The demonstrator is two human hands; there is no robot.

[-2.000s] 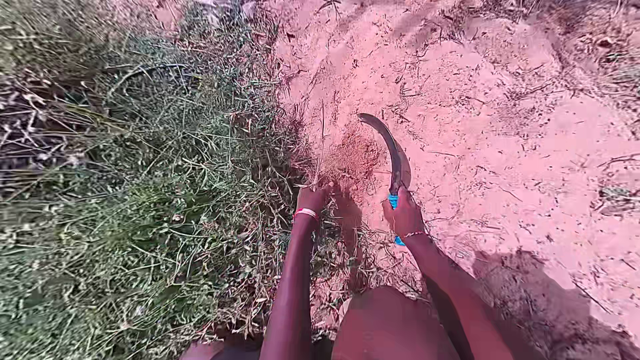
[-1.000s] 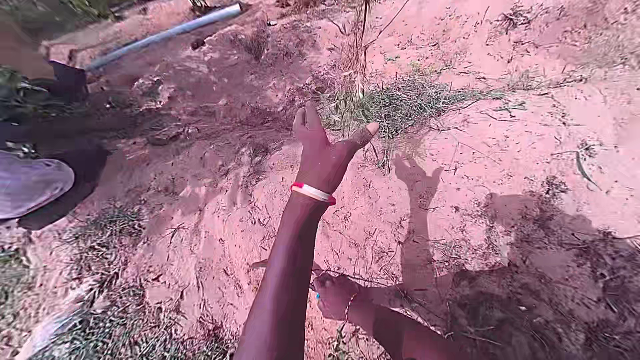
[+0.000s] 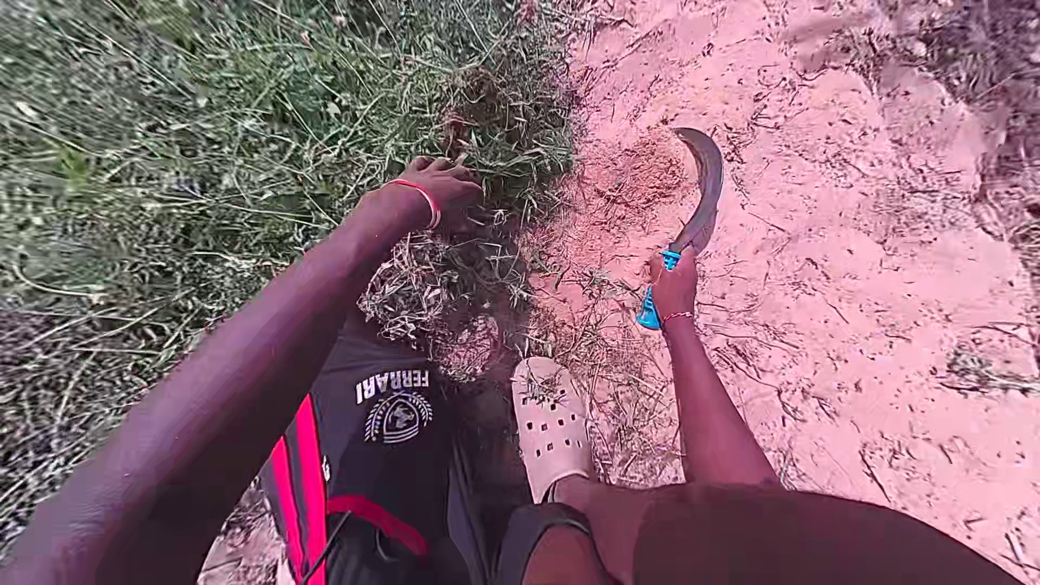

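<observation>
My right hand (image 3: 676, 284) is closed around the blue handle of a sickle (image 3: 705, 187). Its dark curved blade points away from me over the reddish soil, the tip bending left. My left hand (image 3: 443, 188), with a red and white band at the wrist, rests palm down at the edge of the green grass (image 3: 325, 106). Its fingers are partly hidden among the stems, so whether they grip any cannot be told. A clump of cut, drying grass (image 3: 414, 284) lies just below that hand.
My foot in a beige clog (image 3: 552, 414) stands on the soil between my hands, with grass bits on it. Dark shorts with red stripes (image 3: 382, 455) cover my leg at the lower left. Loose soil (image 3: 642, 175) is heaped left of the blade.
One second ago my left hand was raised with spread fingers over bare soil; now it is down at the grass. The view has swung widely, and the sickle blade shows fully again.
</observation>
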